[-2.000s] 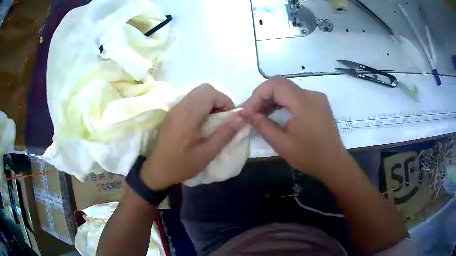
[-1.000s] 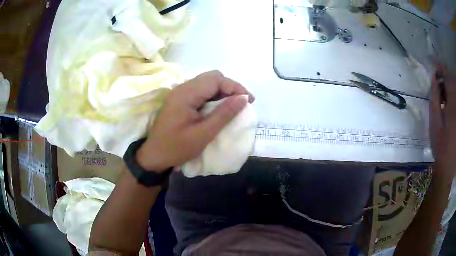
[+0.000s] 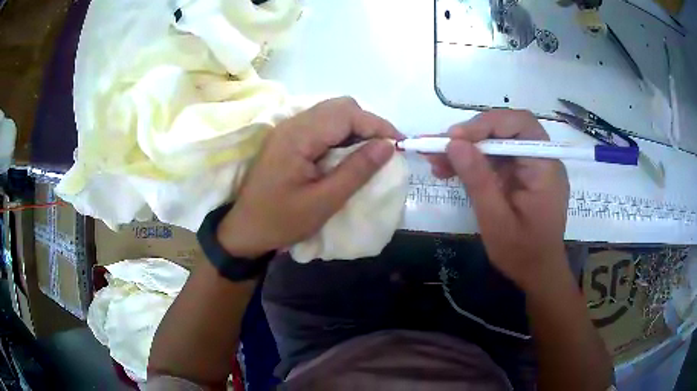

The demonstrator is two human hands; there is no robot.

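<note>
A cream garment piece [image 3: 183,145] lies bunched on the left of the white table, and part of it hangs over the front edge. My left hand [image 3: 317,164] pinches its edge between thumb and fingertips; cloth bulges below the hand. My right hand [image 3: 508,179] holds a white marking pen [image 3: 527,148] with a purple end. The pen lies nearly level, its purple end to the right. Its tip is at the pinched edge by my left fingertips; whether it touches the cloth is hard to tell.
Thread snips [image 3: 592,126] lie behind the pen. The sewing machine bed plate [image 3: 520,84] is at the upper right. A ruler strip [image 3: 611,205] runs along the front edge. Below are a garment bin with cream cloth [image 3: 137,313] and an SF carton [image 3: 611,294].
My right hand first left the garment for the table's far right, and is now back beside my left hand with the pen. My left hand keeps its pinch.
</note>
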